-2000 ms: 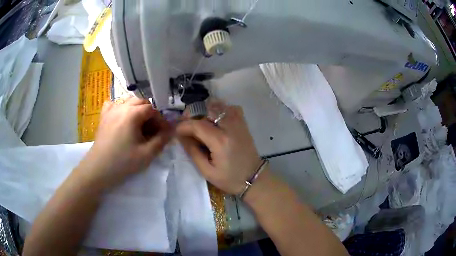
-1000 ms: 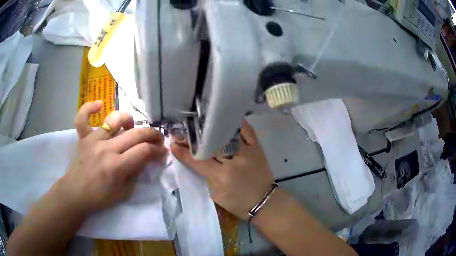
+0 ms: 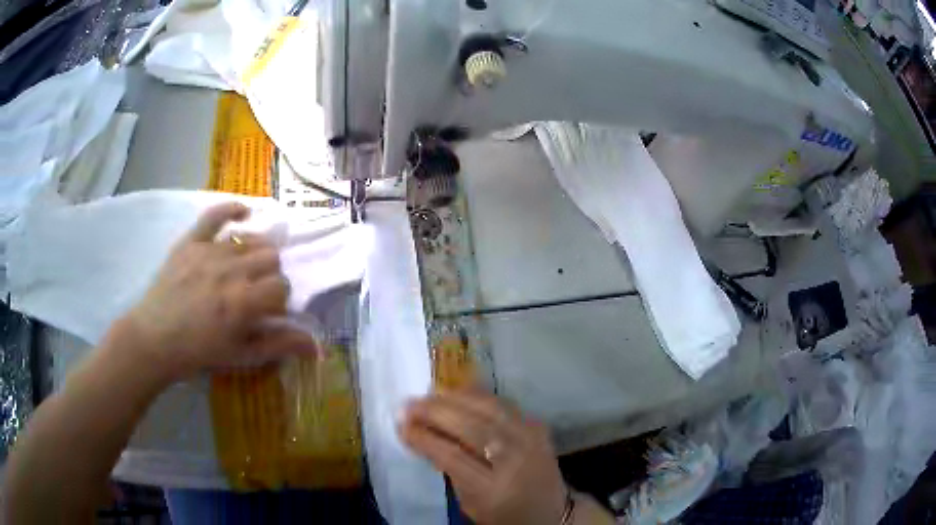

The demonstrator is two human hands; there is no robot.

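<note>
A white strip (image 3: 392, 338) runs from under the presser foot (image 3: 358, 195) down past the table's front edge. A white cut panel (image 3: 113, 241) lies left of the needle, its right part folded beside the strip. My left hand (image 3: 221, 297) is on the panel, blurred, fingers spread; whether it pinches the fabric cannot be told. My right hand (image 3: 477, 441) is low at the strip's right edge, fingertips on it, thumb hidden. The sewing machine (image 3: 616, 72) stands over the work.
A strip bundle (image 3: 657, 256) lies right of the needle, partly under the machine arm. A small black tool (image 3: 744, 297) is beside it. White layers (image 3: 62, 154) lie far left. Yellow-orange tape (image 3: 241, 144) covers parts of the table. White bundles (image 3: 872, 410) are piled beyond the right end.
My right hand has moved from the presser foot down along the strip. My left hand has moved away from the needle, down over the panel. The strip now shows up to the foot.
</note>
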